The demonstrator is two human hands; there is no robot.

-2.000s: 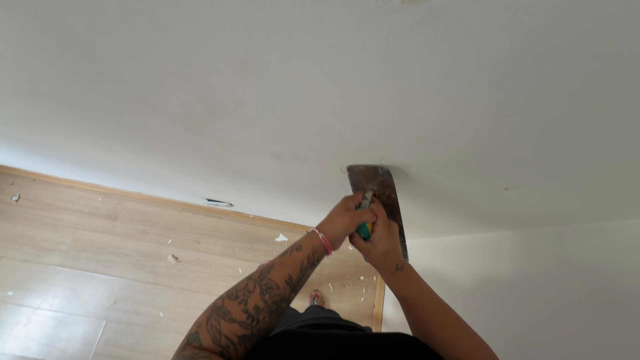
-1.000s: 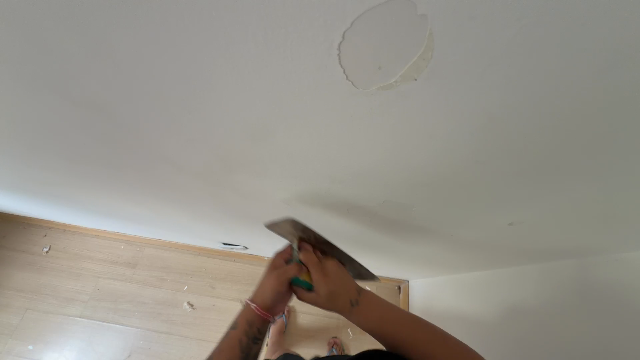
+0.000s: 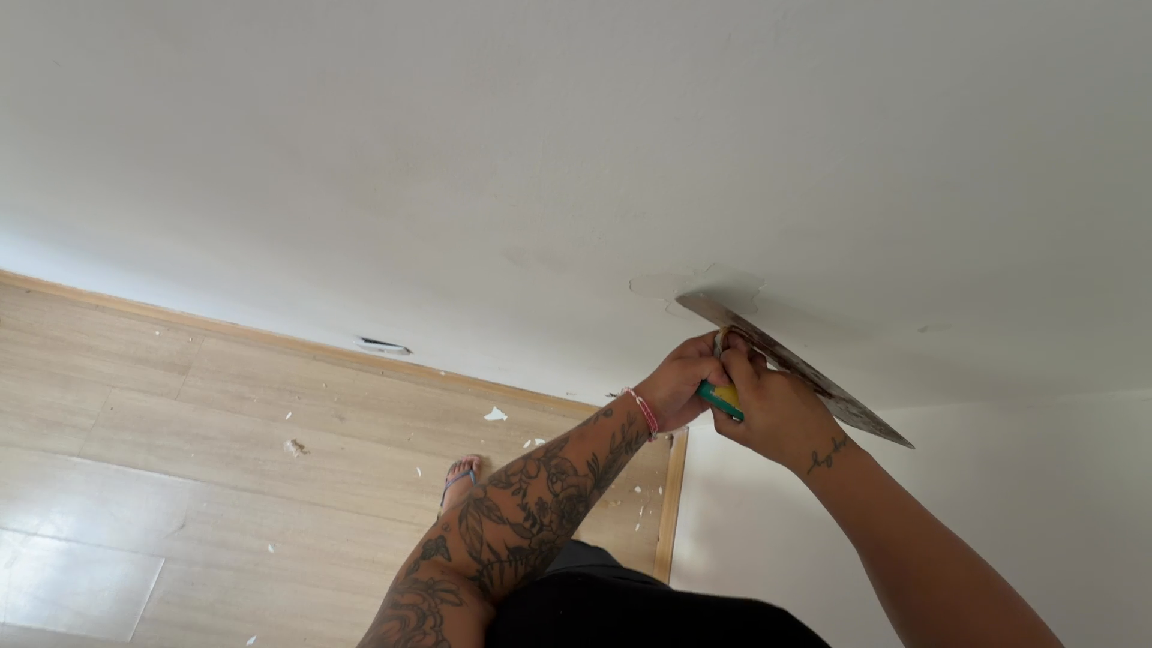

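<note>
Both of my hands grip one plastering trowel [image 3: 810, 373], whose long metal blade slants down to the right. Its green and yellow handle [image 3: 723, 398] shows between the hands. My left hand [image 3: 688, 382], below a pink and white bracelet, closes around the handle's left side. My right hand [image 3: 769, 405] wraps the handle from the right, close behind the blade. The blade's upper left corner is at an uneven-edged patch [image 3: 652, 286] on the white wall [image 3: 540, 162]; the patch is partly hidden by the blade. Whether the whole edge touches the wall I cannot tell.
An opening [image 3: 385, 346] sits low in the wall, above the wooden baseboard [image 3: 225, 331]. White flakes [image 3: 495, 414] and crumbs lie on the light plank floor [image 3: 117, 432]. A second white wall [image 3: 1017, 486] meets the first at right. My foot in a sandal [image 3: 461, 477] stands below.
The view has shifted between frames. The trowel was steeper two seconds ago and slants now. One second ago it was below a round patch; now its corner is at a patch. Both hands have kept their grip.
</note>
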